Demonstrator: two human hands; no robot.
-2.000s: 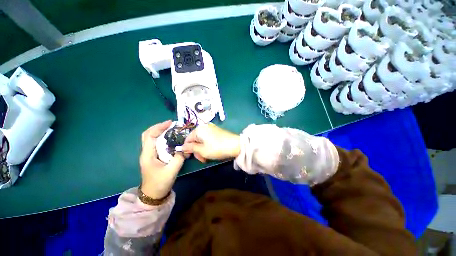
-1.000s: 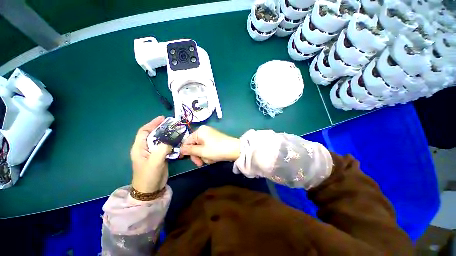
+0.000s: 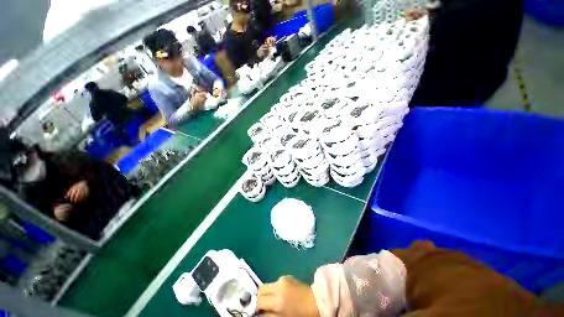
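Observation:
The white camera body (image 3: 230,282) with its black lens panel (image 3: 205,270) lies on the green bench at the bottom of the view. My right hand (image 3: 286,297) is at its right side near the bottom edge, back of the hand up. Its fingertips and anything in them are hidden or cut off. A few dark wires show at the body's round opening. My left hand and the base housing are out of the picture.
A round white pile with loose strands (image 3: 293,221) lies beyond my right hand. Stacked white housings (image 3: 328,142) fill the bench farther on. A large blue bin (image 3: 470,186) stands at the right. Workers sit across the green belt (image 3: 154,229); a dark-clothed person (image 3: 467,52) stands at top right.
The view has swung up and to the right, bringing the line, workers and blue bin into sight. The camera body now sits at the bottom edge. My left hand and the housing have left the picture.

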